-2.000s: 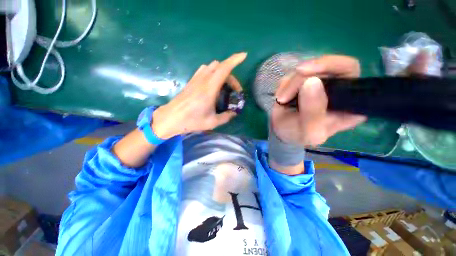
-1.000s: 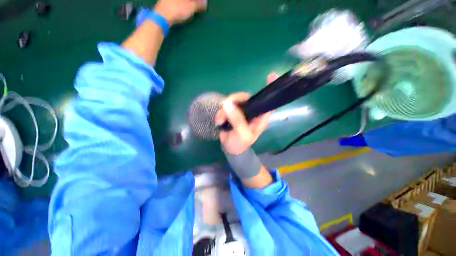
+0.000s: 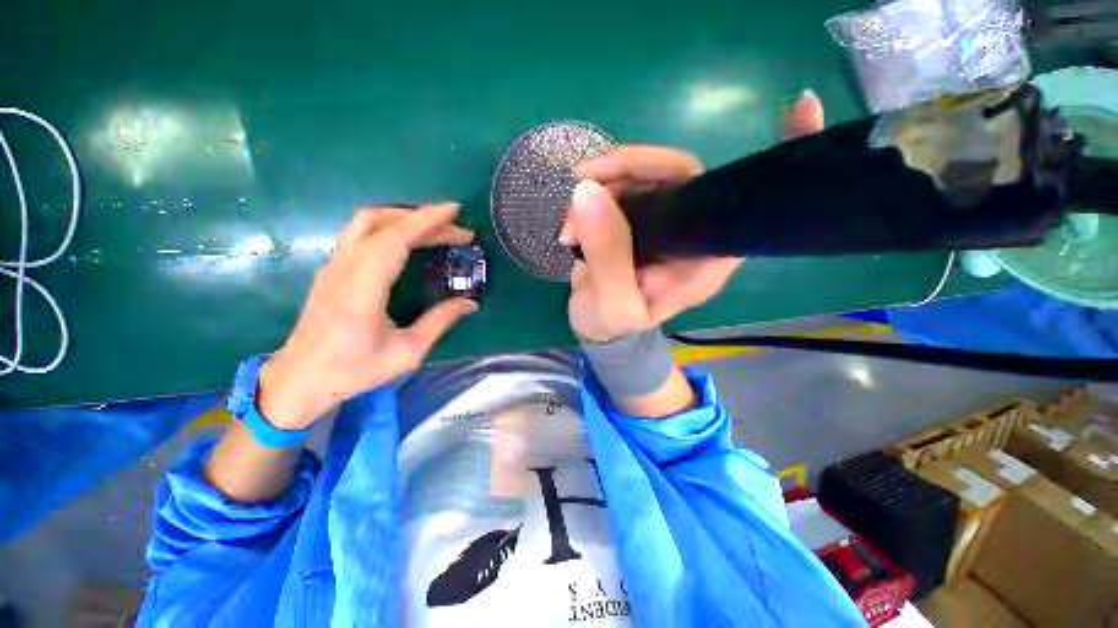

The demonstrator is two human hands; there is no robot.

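A small black electronic unit [image 3: 461,270] with a shiny purple-silver inner face is held between the thumb and fingers of my left hand [image 3: 356,294]. My right hand [image 3: 631,245] is closed around the narrow front end of the thick black electric screwdriver [image 3: 809,184], which lies level and points left. Its bit is hidden by my fingers. The round speckled silver screw dish [image 3: 530,202] lies on the bench between my hands, partly under my right fingers. Single screws cannot be made out.
The green bench mat [image 3: 368,98] carries a crumpled clear plastic bag [image 3: 938,49] at the back right and white cable loops [image 3: 76,196] at the left. A pale green fan [image 3: 1085,264] stands at the right. A black cable [image 3: 858,355] crosses near the bench edge. Cardboard boxes [image 3: 1030,528] are below right.
My left hand has come back from the far bench and now holds a unit beside the dish. The screwdriver has swung from slanted to nearly level. The whole view has shifted.
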